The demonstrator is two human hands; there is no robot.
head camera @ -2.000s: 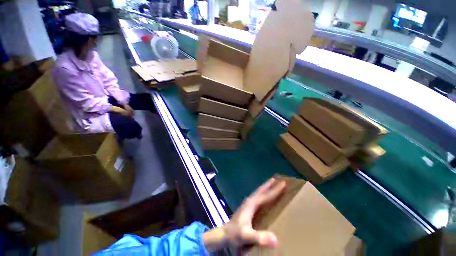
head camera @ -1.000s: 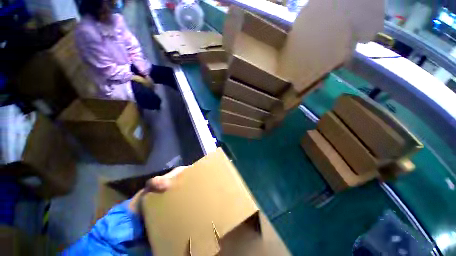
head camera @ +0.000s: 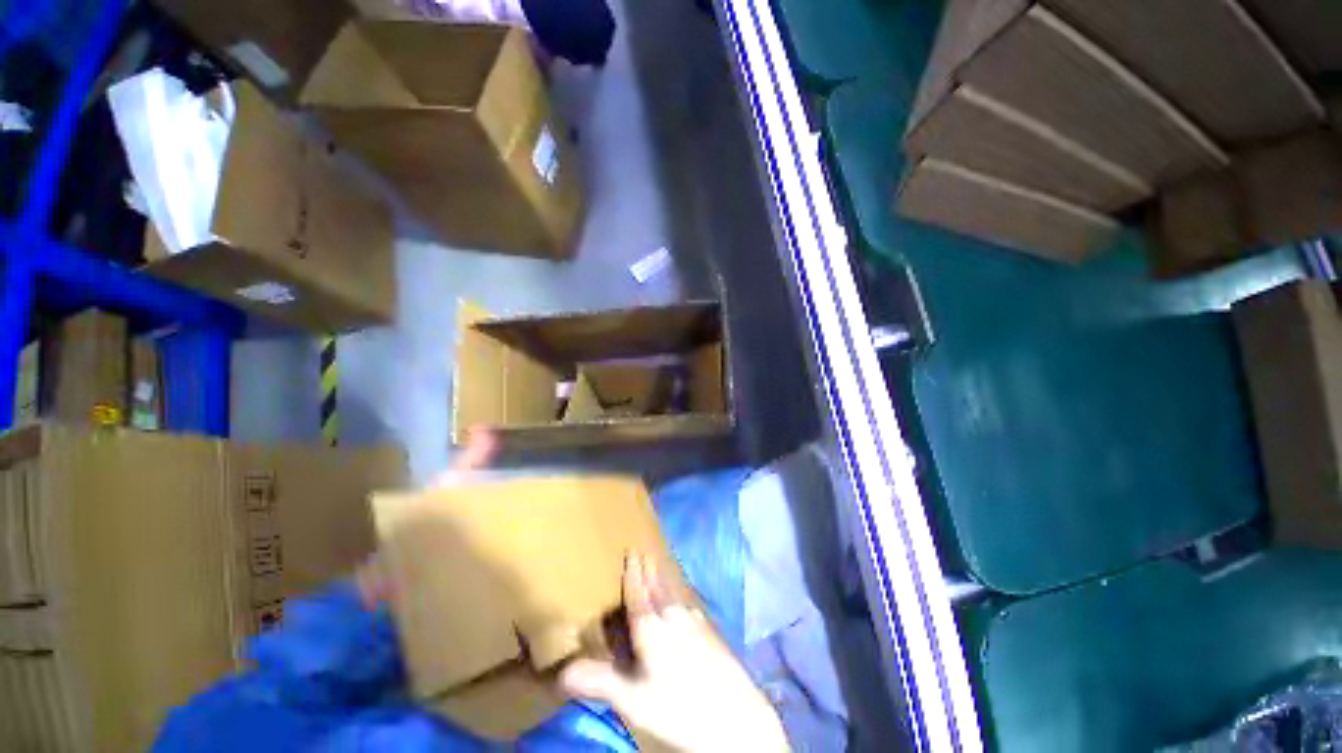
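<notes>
A brown cardboard box [head camera: 508, 552] is held low in front of me, left of the conveyor edge. My left hand [head camera: 468, 459] is at its far left side, mostly hidden behind the box, with some fingertips showing. My right hand [head camera: 662, 647] grips its near right side by a cut or folded edge. Just beyond the box, a narrow open floor carton [head camera: 589, 430] holds loose cardboard pieces.
The green segmented conveyor [head camera: 1089, 427] with its metal rail [head camera: 846, 280] runs along the right, with stacked open mailer boxes [head camera: 1030, 133] on it. Clear wrap [head camera: 1288, 724] lies bottom right. Open cartons [head camera: 515, 133] stand on the floor, beside a blue rack [head camera: 125, 280] at left.
The view has turned down and left towards the floor. The box has moved off the conveyor to above the floor beside it, and my right hand now shows on it.
</notes>
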